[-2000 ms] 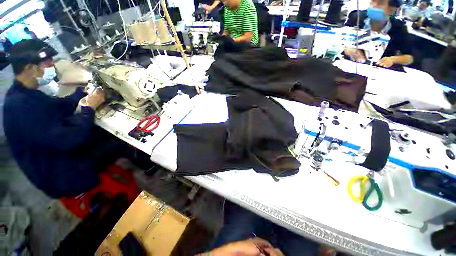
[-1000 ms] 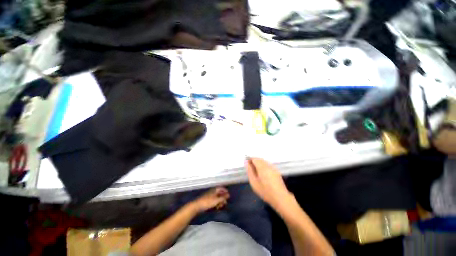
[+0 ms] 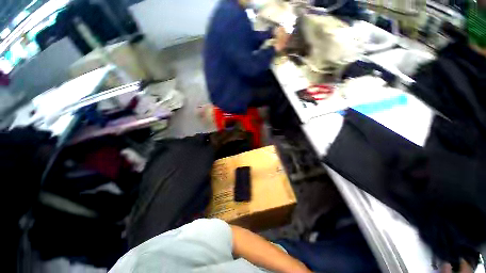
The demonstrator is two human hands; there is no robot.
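Observation:
A black garment (image 3: 383,154) lies over the front part of the white table at the right, its lower end hanging at the table's front edge. My left forearm shows at the bottom centre, but my left hand is cut off by the lower edge. A small blurred skin-coloured patch, apparently my right hand (image 3: 464,265), shows at the bottom right corner against the dark cloth. Whether it grips the cloth cannot be made out.
A cardboard box (image 3: 266,184) with a black mobile phone (image 3: 243,184) on it stands left of the table. Dark cloth (image 3: 173,186) is heaped beside it. A person in dark blue (image 3: 232,58) sits on a red stool (image 3: 257,125). Red-handled scissors (image 3: 320,92) lie on the neighbouring table.
The view has swung left, away from the sewing machine to the box and cloth heap. Both hands were seen near the table's front edge; now my left hand is out of the picture.

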